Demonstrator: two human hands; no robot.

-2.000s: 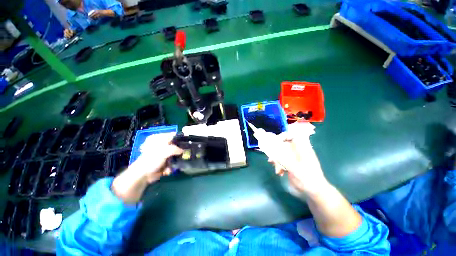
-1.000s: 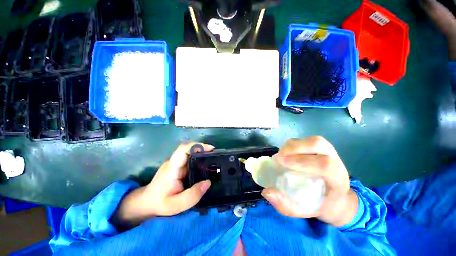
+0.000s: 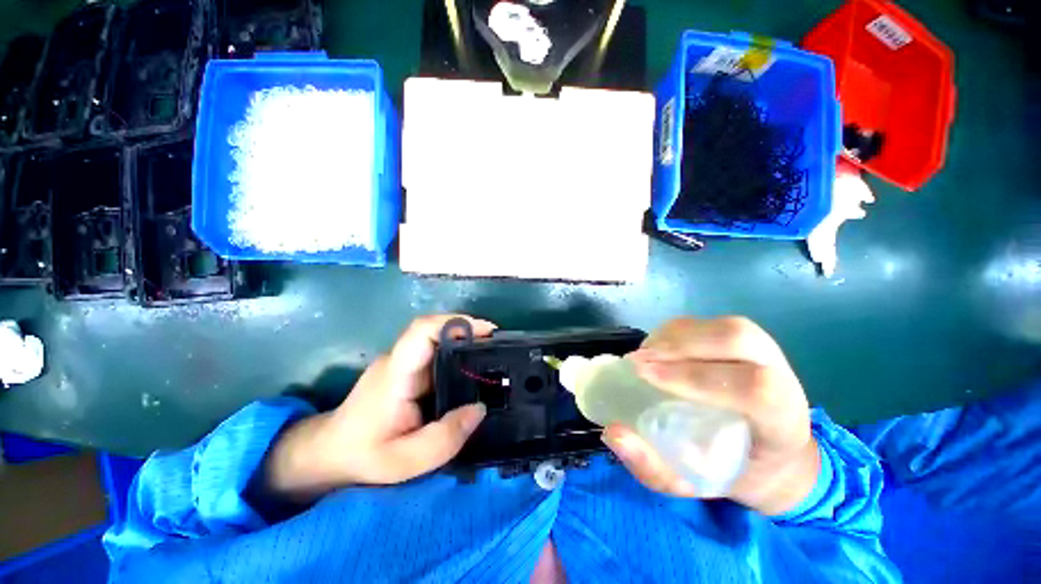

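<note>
A black housing [image 3: 531, 416] is held at the bench's front edge, close to my body, its open inside facing up. A fine reddish wire shows in its left part. My left hand [image 3: 394, 416] grips its left end, thumb over the near rim. My right hand [image 3: 731, 399] holds a translucent squeeze bottle [image 3: 651, 411], tilted, with its thin tip pointing left over the middle of the housing, close to the upper wall. Whether the tip touches the housing cannot be told. The bottle and my right hand cover the housing's right part.
A white block [image 3: 525, 183] stands beyond the housing, with the press [image 3: 537, 40] behind it. A left blue bin [image 3: 303, 171] holds white pieces; a right blue bin [image 3: 748, 148] holds black loops. A red bin [image 3: 902, 103] and tissue [image 3: 839, 217] are right. Black shells [image 3: 91, 234] stand left.
From two seconds ago, the housing and bottle have come together near my body and the view has tilted down. Over the last second, hands, housing and bottle have hardly moved.
</note>
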